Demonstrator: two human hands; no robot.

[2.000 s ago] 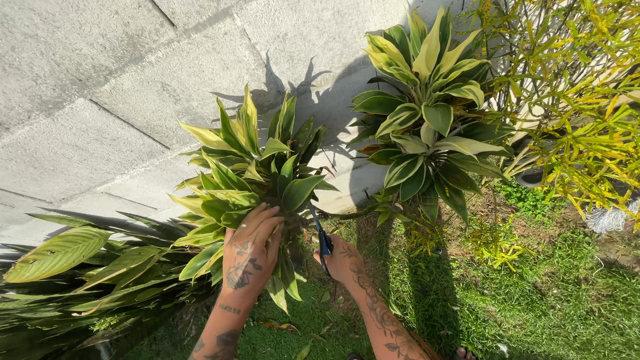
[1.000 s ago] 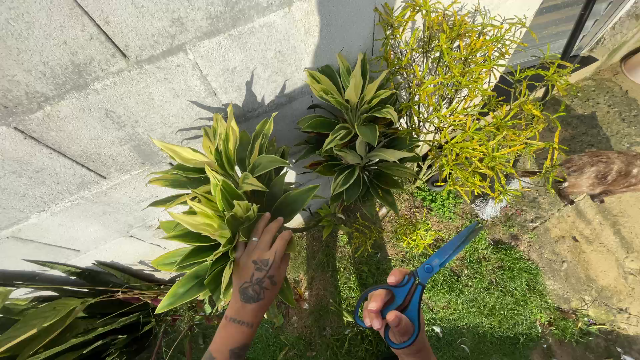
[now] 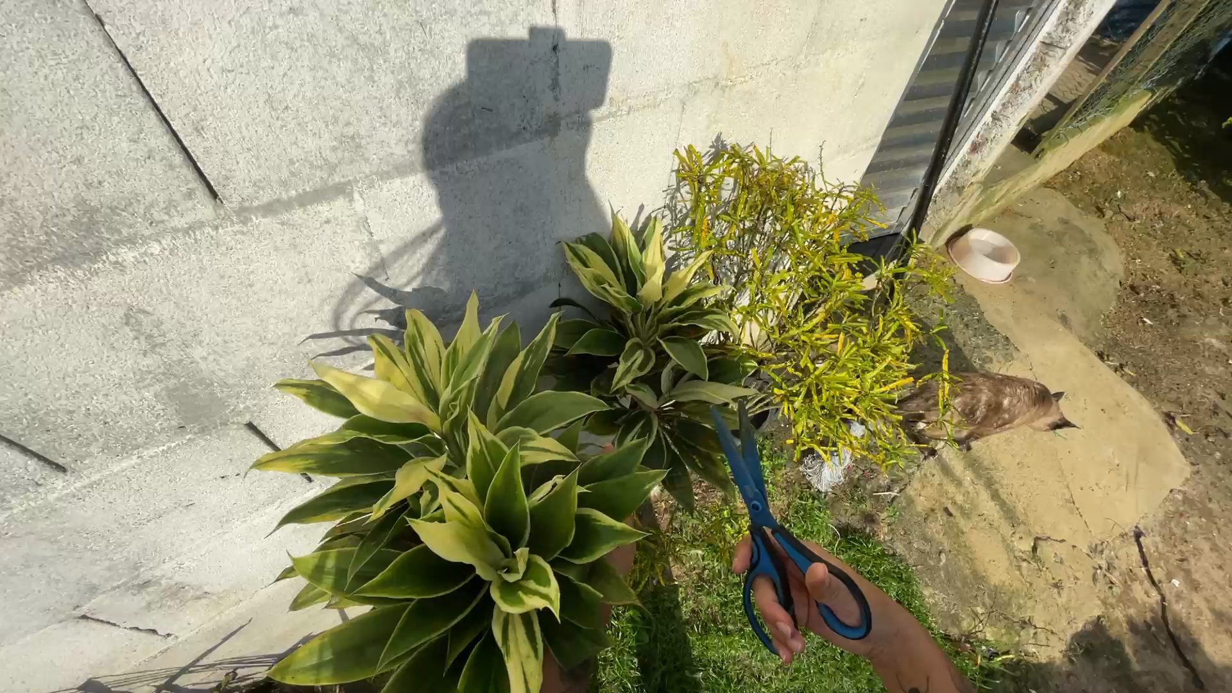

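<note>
Blue scissors point(image 3: 756, 481) with black-and-blue handles are in my right hand point(image 3: 794, 597), fingers through the loops, blades slightly apart and pointing up beside the plants. At the lower left stands a leafy plant point(image 3: 500, 520) with green and cream variegated leaves. It covers my left hand; only a bit of the left arm shows beneath and beside the leaves, so what that hand touches is hidden. A second variegated plant point(image 3: 650, 337) grows behind the first, near the wall.
A pale block wall point(image 3: 289, 250) runs behind the plants. To the right are a yellow-green narrow-leaved shrub point(image 3: 818, 327), a brown furred animal point(image 3: 991, 404) on a concrete slab, a pale bowl point(image 3: 984, 255) and a metal gate point(image 3: 914, 106). Grass point(image 3: 712, 616) lies below.
The scissors were low among the leaves two seconds ago; my right hand has since drawn them away to the right. My left hand, earlier on the leaves, is now hidden behind the plant. The view has shifted.
</note>
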